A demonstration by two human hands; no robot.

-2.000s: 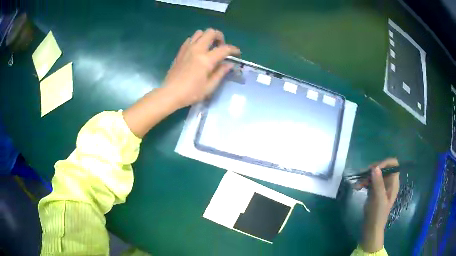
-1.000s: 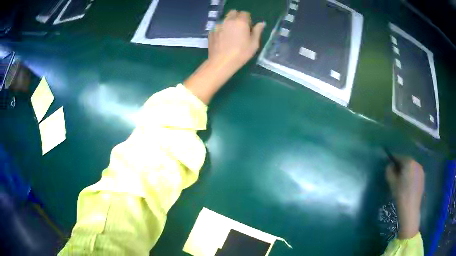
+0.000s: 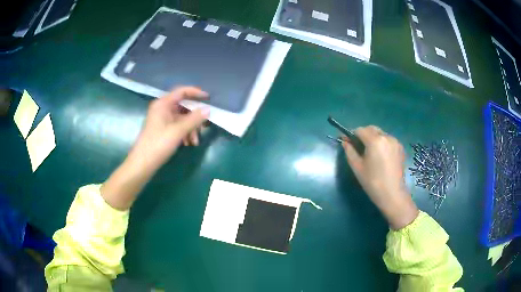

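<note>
A dark grey tablet back cover [image 3: 194,63] on a white backing sheet [image 3: 251,114] lies tilted at upper left centre. It carries a row of small white pads and two apart. My left hand [image 3: 171,122] is at its near edge, thumb and fingers at the sheet's rim, seeming to pinch it. My right hand [image 3: 377,162] holds black tweezers [image 3: 345,132] above the mat, right of centre, clear of the cover. A white die-cut card [image 3: 221,214] with a black rectangle [image 3: 267,224] and a thin tail lies between the hands, nearer me.
More covers lie along the back, one at top centre [image 3: 337,23] and one at upper right [image 3: 437,37]. A pile of thin metal slivers [image 3: 435,170] sits right of my right hand, beside a blue-rimmed tray [image 3: 489,171]. Pale-yellow cards [image 3: 41,142] lie at left.
The view has shifted. The earlier worked cover left the near bench. My left hand has moved from the back covers down to one now lying nearer. My right hand has moved inward with the tweezers.
</note>
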